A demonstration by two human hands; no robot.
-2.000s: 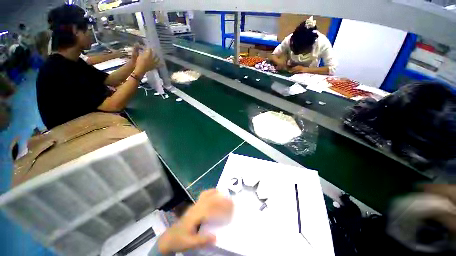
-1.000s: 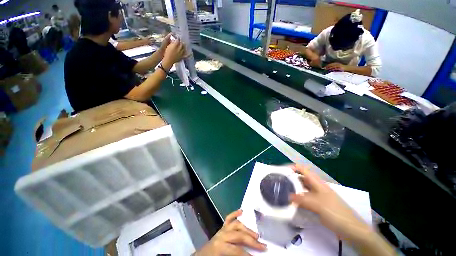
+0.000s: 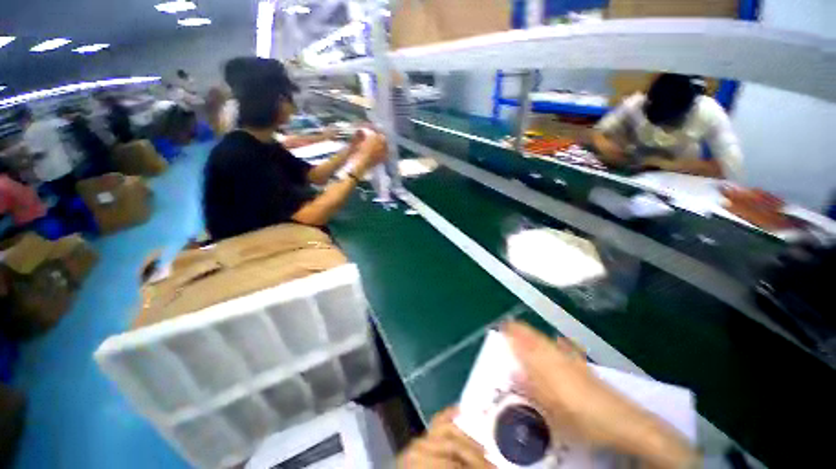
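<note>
A white insert tray stands out at the bottom centre, with a round black disc at its round hole. The insert lies on or over other white panels. My left hand is at the insert's lower left edge, its fingers against it, partly cut off by the picture's bottom. My right hand is blurred and reaches across the insert's upper right side, beside the disc. Whether its fingers grip the insert is hard to tell. The lower part of the insert is out of the picture.
A whitish compartment tray leans against a brown carton on the left. Below it lies another white insert. A bag of pale parts lies on the green belt. A seated person is at left, another opposite. A black bag is far right.
The view has swung left. The disc, seen about one second ago by my right hand above the insert, now shows lower, at the insert's hole. My right hand has moved over the insert's upper side.
</note>
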